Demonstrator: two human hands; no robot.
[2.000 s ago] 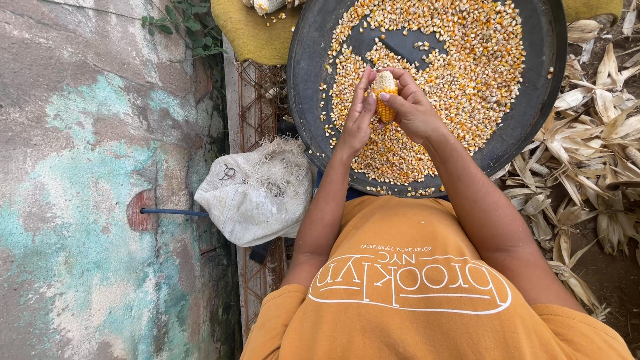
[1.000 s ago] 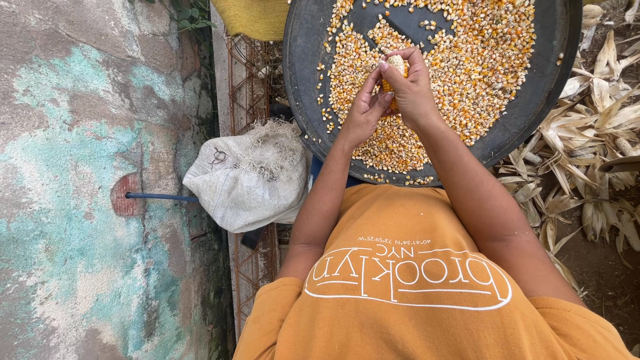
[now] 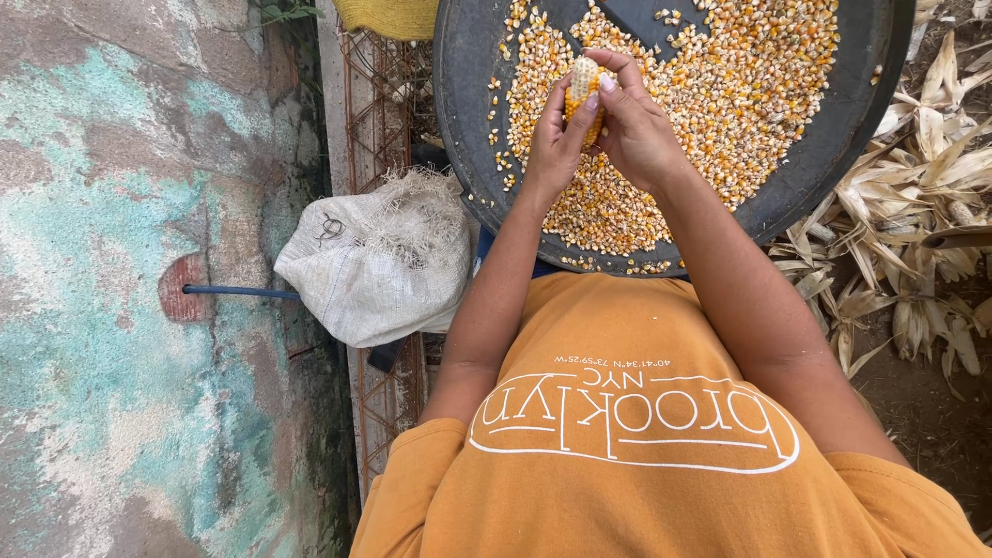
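Observation:
An ear of corn (image 3: 583,97), upright and with yellow kernels below its pale top, is held between both hands above a round dark basin (image 3: 474,159). My left hand (image 3: 559,132) grips it from the left, thumb across its side. From the right my right hand (image 3: 637,120) holds it, forefinger near the top and thumb against the side; the palm side and some fingers are hidden. Loose corn kernels (image 3: 744,101) of yellow and white lie spread in the basin beneath and around my hands.
A white woven sack (image 3: 372,271) lies left of my arms, beside a rusty metal lattice (image 3: 376,101) and a painted wall (image 3: 101,232) with a blue tube (image 3: 240,291). Dry corn husks (image 3: 907,217) cover ground at the right. Yellow cloth (image 3: 387,15) is at the top.
Both hands still hold the ear of corn, and their fingers have shifted on it. The view has moved slightly.

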